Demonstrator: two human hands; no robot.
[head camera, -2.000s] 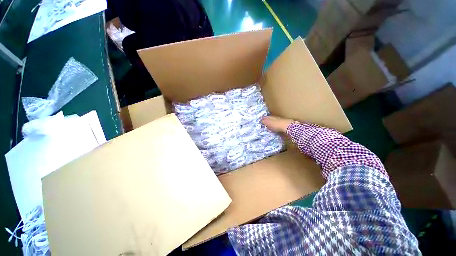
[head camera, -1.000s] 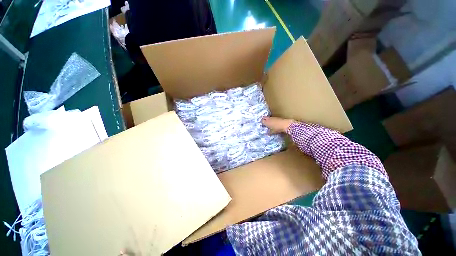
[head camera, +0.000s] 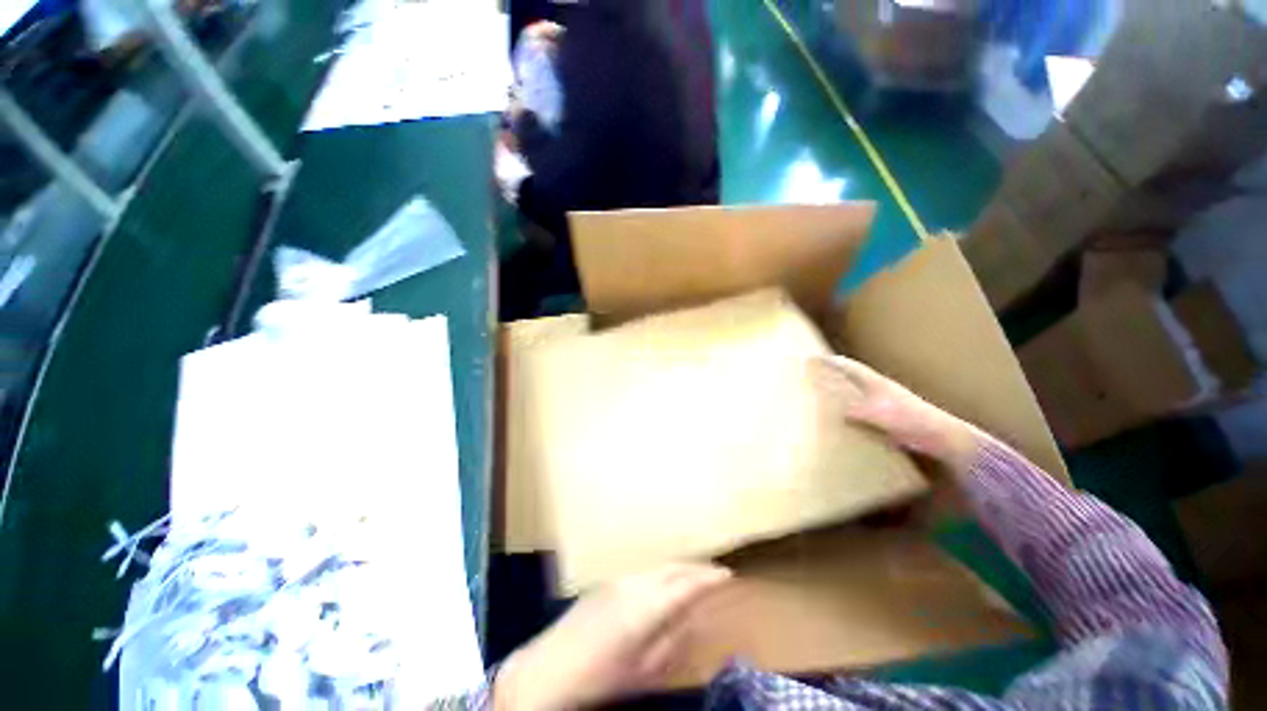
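A flat tan cardboard divider (head camera: 695, 431) lies tilted over the opening of the shipping carton (head camera: 723, 250), whose flaps stand open. It hides the bagged units. My right hand (head camera: 889, 410) is on the divider's right edge, fingers on its top face. My left hand (head camera: 611, 639) is blurred at the divider's near left edge; its fingers reach along that edge, and the exact grip is hard to see.
On the green bench (head camera: 389, 174) at left, small white pieces (head camera: 278, 611) are heaped on a white work sheet (head camera: 320, 403), with a clear plastic bag (head camera: 403, 250) beyond. A person in dark clothes (head camera: 611, 125) is ahead. More cartons (head camera: 1112, 347) stand at right.
The divider has moved from the lower left onto the carton, covering the bagged units. My right hand has left the units for the divider. My left hand now shows clearly, and the view has shifted left.
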